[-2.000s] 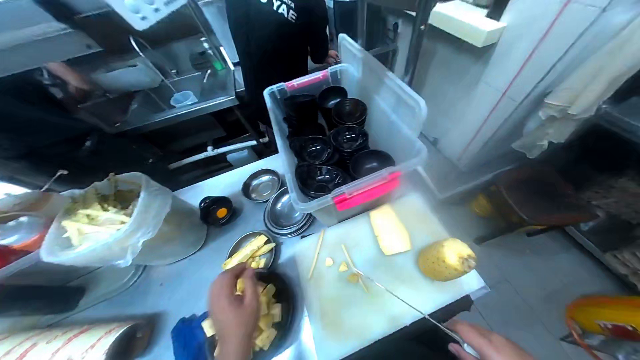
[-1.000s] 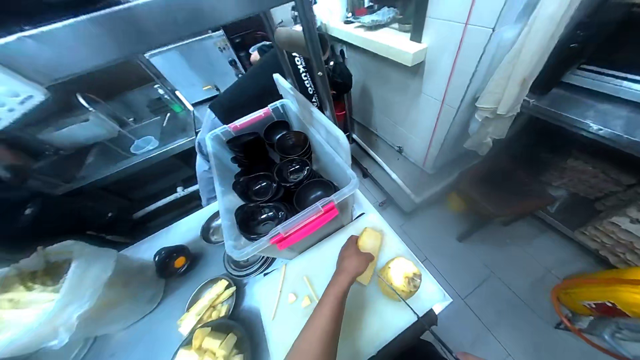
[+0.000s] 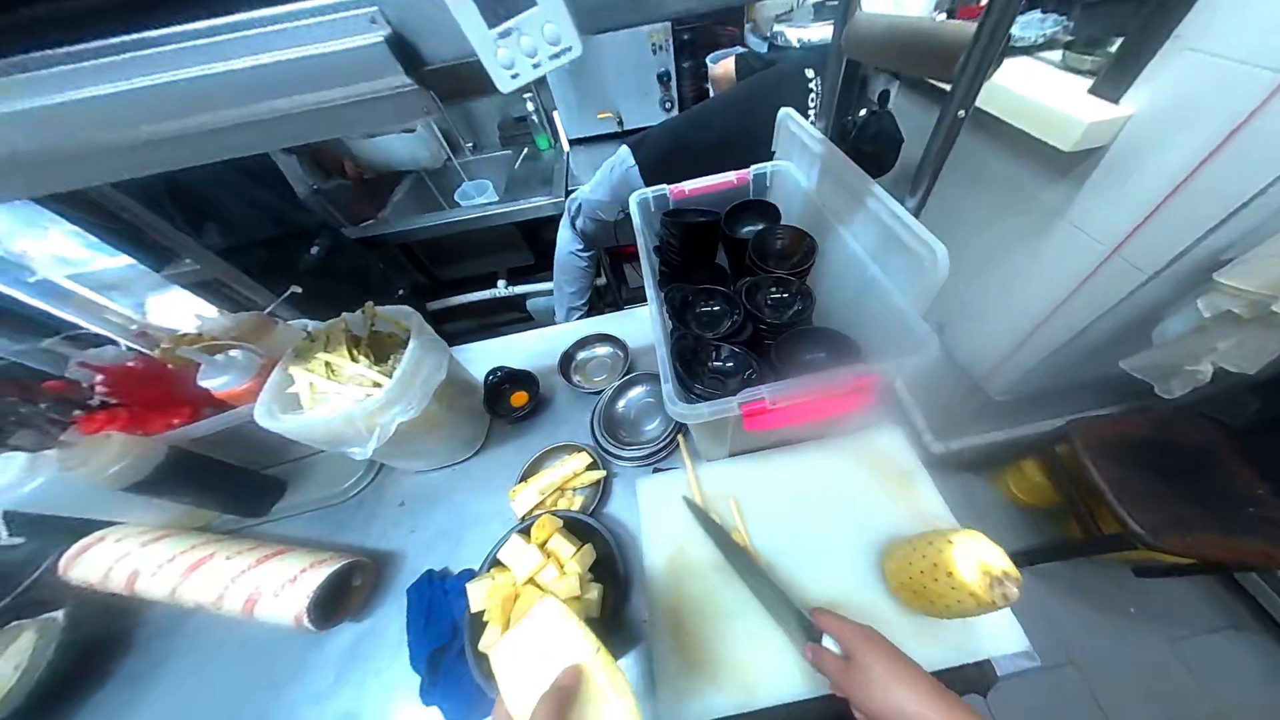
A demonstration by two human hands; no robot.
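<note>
My left hand (image 3: 552,696) grips a large piece of peeled pineapple (image 3: 562,660), held over a dark bowl (image 3: 618,590) of pineapple chunks (image 3: 545,568). In my right hand (image 3: 868,655) is a long kitchen knife (image 3: 750,572), its blade pointing up and left over the white cutting board (image 3: 690,630). Thin pale strips (image 3: 740,522) lie near the blade. At the board's right rests a peeled whole pineapple (image 3: 950,574). A small metal bowl (image 3: 598,492) behind the dark one holds longer pineapple pieces (image 3: 550,482).
A clear plastic bin (image 3: 690,400) of black bowls (image 3: 712,312) stands behind the board. Metal bowls (image 3: 640,412), a black cup (image 3: 511,393), a lined bucket (image 3: 440,420) of peelings, a patterned roll (image 3: 210,575) and a blue cloth (image 3: 438,640) occupy the counter. Beyond, a person (image 3: 700,125) bends over.
The large pineapple piece has moved from the board to over the dark bowl in my left hand. The knife has moved left, away from the whole pineapple. The person behind has bent over.
</note>
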